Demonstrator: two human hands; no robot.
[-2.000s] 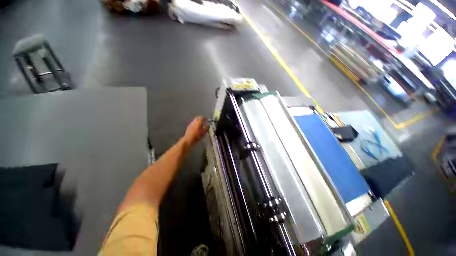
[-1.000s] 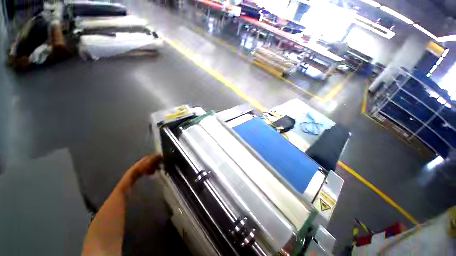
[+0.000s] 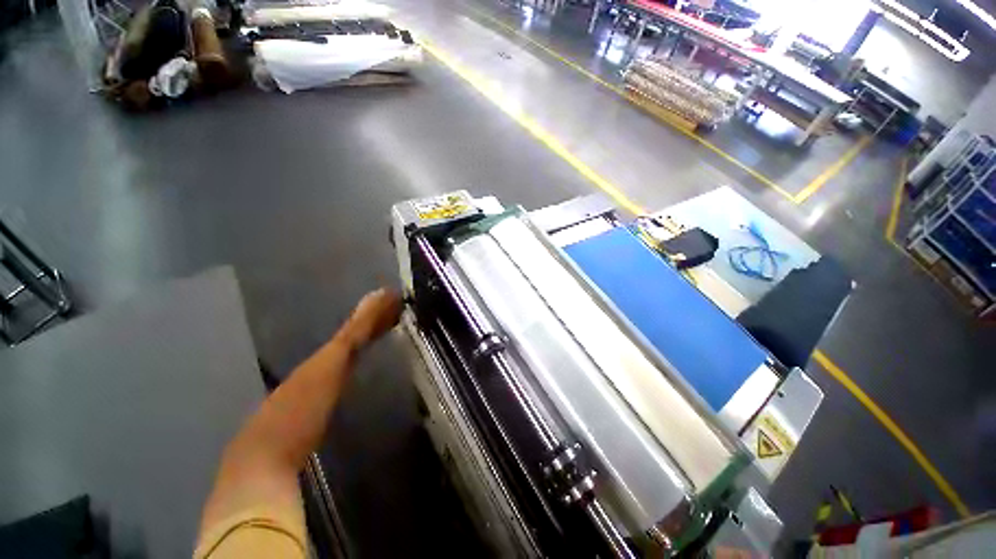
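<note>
My left hand (image 3: 377, 314) reaches in from the bottom left to the near left side of the roller machine (image 3: 437, 409). It is small and blurred at the machine's edge, and its fingers and any grip cannot be made out. My right hand is not in view. The machine has shiny shafts with collars (image 3: 491, 345), two pale large rollers (image 3: 568, 360) and a blue feed belt (image 3: 672, 311). No strip shows on the belt. A dark stack of strips (image 3: 803, 306) lies beyond the belt on a pale side table (image 3: 715, 207).
A grey table (image 3: 142, 382) stands at the left, with dark fabric (image 3: 49, 532) at its lower corner. A black bundle (image 3: 690, 247) and blue cord (image 3: 757, 260) lie beyond the belt. Fabric rolls (image 3: 333, 60) lie on the floor behind. A metal-framed stool (image 3: 33, 284) is at the left edge.
The view has swung right, then partly back left, so the machine shifted left and back right. My left hand stays at the machine's side throughout.
</note>
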